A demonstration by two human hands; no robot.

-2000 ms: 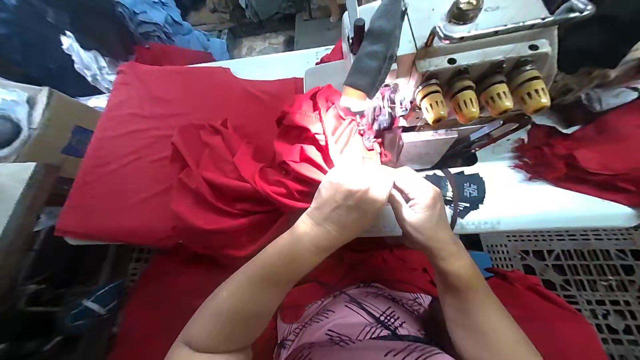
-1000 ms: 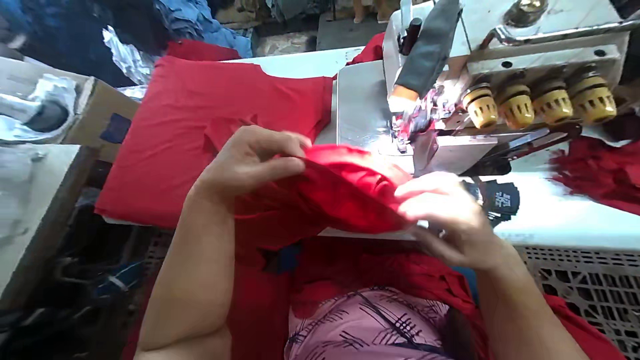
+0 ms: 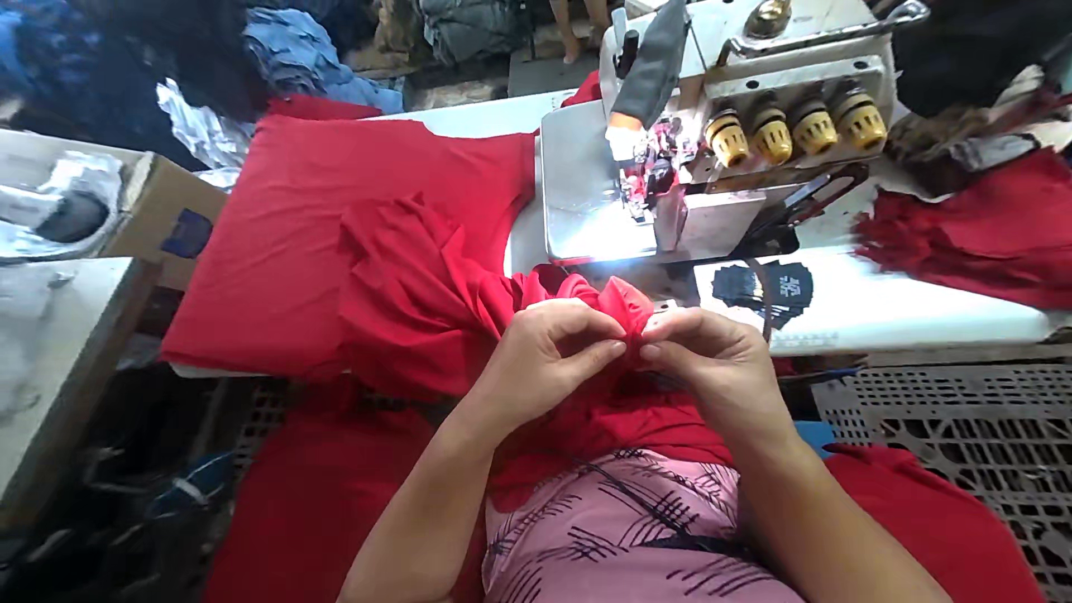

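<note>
My left hand (image 3: 557, 356) and my right hand (image 3: 712, 352) pinch the edge of a red fabric garment (image 3: 419, 289) between thumbs and forefingers, fingertips nearly touching. The garment lies bunched from my hands leftward over a stack of red fabric (image 3: 377, 167). Just beyond my hands is the metal plate (image 3: 582, 188) of an overlock sewing machine (image 3: 796, 92), whose lamp lights the needle area. Yellow thread tension knobs (image 3: 770, 134) line its front. Black labels (image 3: 764, 289) with writing lie on the white table, right of my right hand.
Red cloth pieces (image 3: 980, 234) lie on the right of the white table (image 3: 913, 310). A plastic crate (image 3: 963, 419) stands below it. At the left are a cardboard box (image 3: 159, 218) and another table's edge (image 3: 100, 335). Blue cloth (image 3: 310, 59) is heaped behind.
Two seconds ago both hands were close to the needle area with the garment. They then held its edge spread apart; now the hands have come together at one spot on the edge, nearer my body.
</note>
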